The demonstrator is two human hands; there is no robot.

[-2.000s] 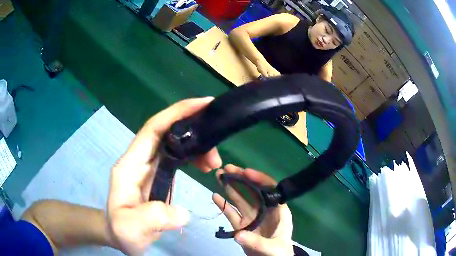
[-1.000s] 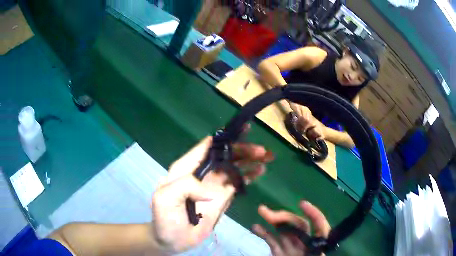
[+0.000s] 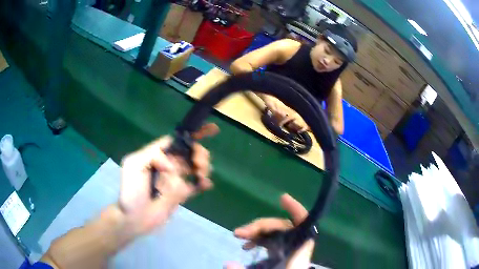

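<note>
A black padded headband assembly (image 3: 326,142) is held up in front of me, its arch curving upward and to the right. My left hand (image 3: 157,181) is closed around the yoke at its left end; the hand is blurred. My right hand (image 3: 276,236) is at the lower right end, with fingers around the other yoke; it is blurred and partly cut off by the bottom edge. Below lies a pale bench cover sheet (image 3: 173,244).
A dark green conveyor belt (image 3: 131,121) crosses behind the headband. Opposite, a coworker (image 3: 294,63) handles a black headband on a tan board (image 3: 220,105). A fanned white sheet stack (image 3: 433,215) stands right, a white bottle (image 3: 13,163) left. A blue bin (image 3: 362,134) is beyond.
The headband has turned from a tilted, close side view to a more upright, open arch. Since one second ago it and both hands have shifted left in the picture, with the background.
</note>
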